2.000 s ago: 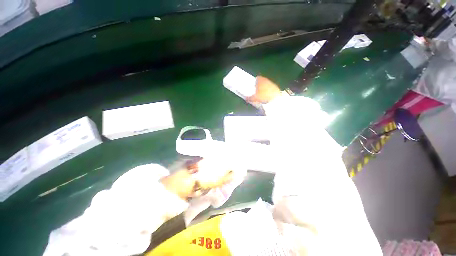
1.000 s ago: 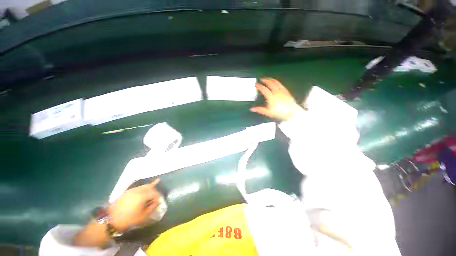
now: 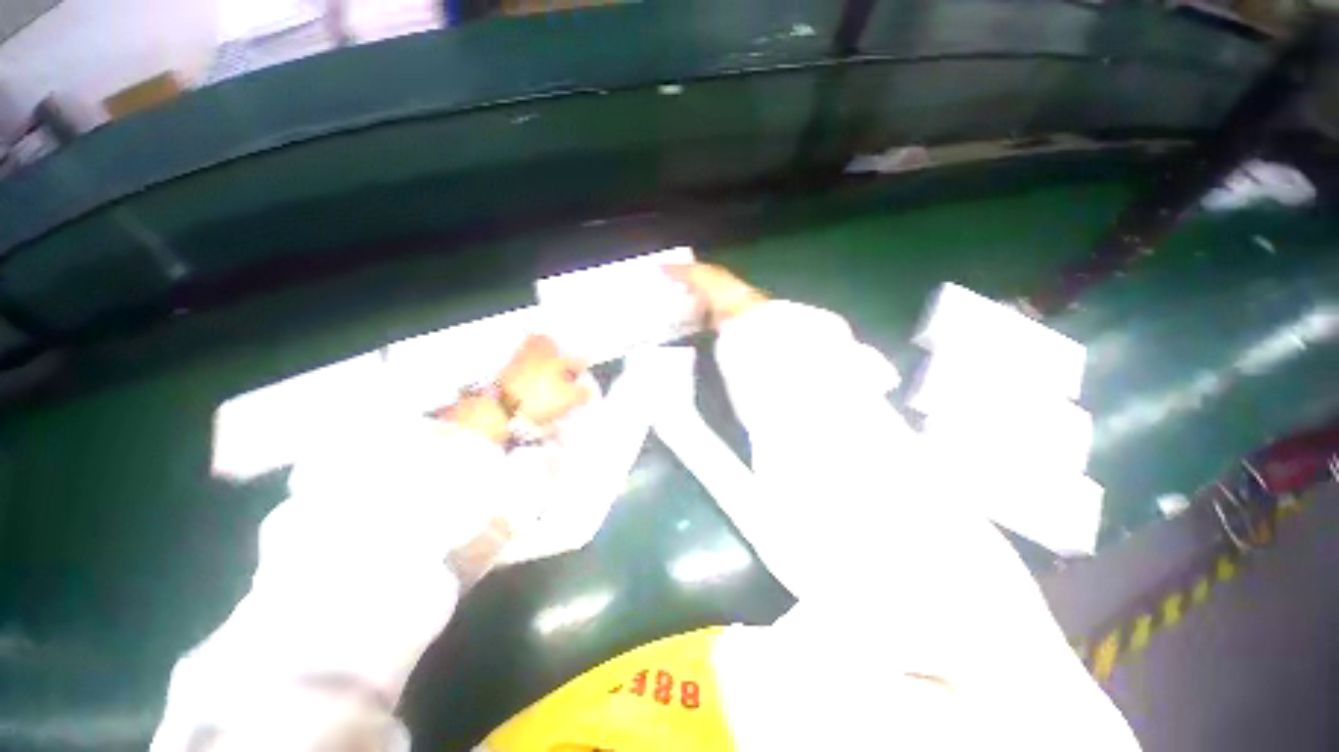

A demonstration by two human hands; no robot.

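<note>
Several white product boxes [image 3: 301,416] lie end to end in a row on the green conveyor belt. My right hand [image 3: 717,291] has its fingers on the right end of the rightmost box [image 3: 610,291] in this row. My left hand [image 3: 532,392] is in front of the row, its fingers bunched near the boxes; glare hides whether it holds anything. A white label strip [image 3: 723,478] runs from near my hands down towards my lap.
More white boxes [image 3: 1006,345] are piled to the right, beside my right sleeve. The conveyor's dark back rail [image 3: 441,176] curves behind the row. A dark post [image 3: 1175,199] stands at the upper right. Yellow-black tape [image 3: 1160,614] marks the floor at the right.
My left hand has moved up and right from the near ledge to the row. My right hand has moved left onto the end box. More of the right-hand pile shows.
</note>
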